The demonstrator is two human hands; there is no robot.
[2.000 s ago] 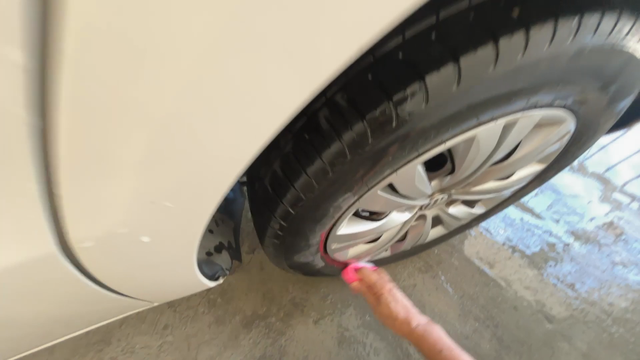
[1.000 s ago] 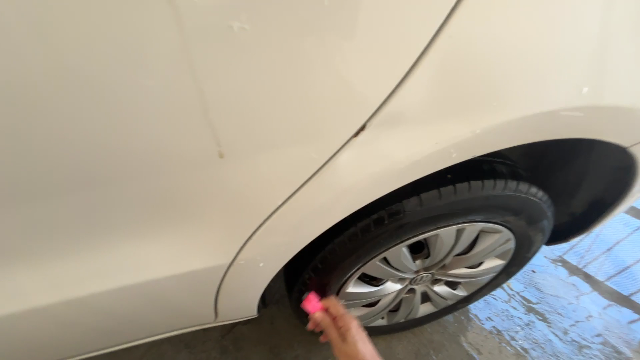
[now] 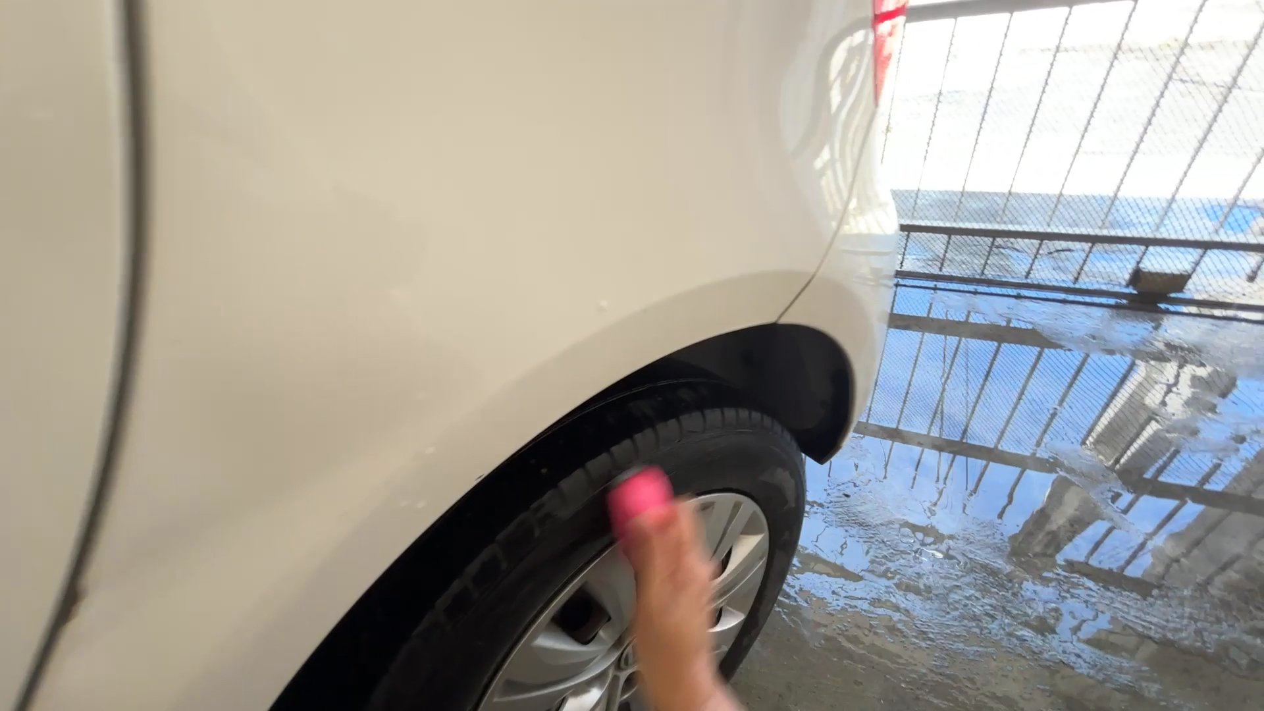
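Observation:
One hand, which looks like my right hand [image 3: 673, 592], reaches up from the bottom of the head view, blurred. Its fingers are closed around a small bright pink object [image 3: 640, 494], whose kind I cannot tell. Behind them is the black tire [image 3: 760, 464] of a white car, with a silver multi-spoke wheel cover [image 3: 553, 662]. Whether the pink object touches the tire is unclear. My left hand is out of view.
The cream-white body panel [image 3: 444, 197] and dark wheel arch [image 3: 790, 375] lie above and left of the tire. Wet concrete floor [image 3: 918, 612] spreads to the right, reflecting a metal mesh gate [image 3: 1047, 237]. A red tail light [image 3: 889, 49] shows at the top.
The hand with the pink object has moved from beside the tire's lower front part to in front of its upper part. The view has swung toward the car's rear.

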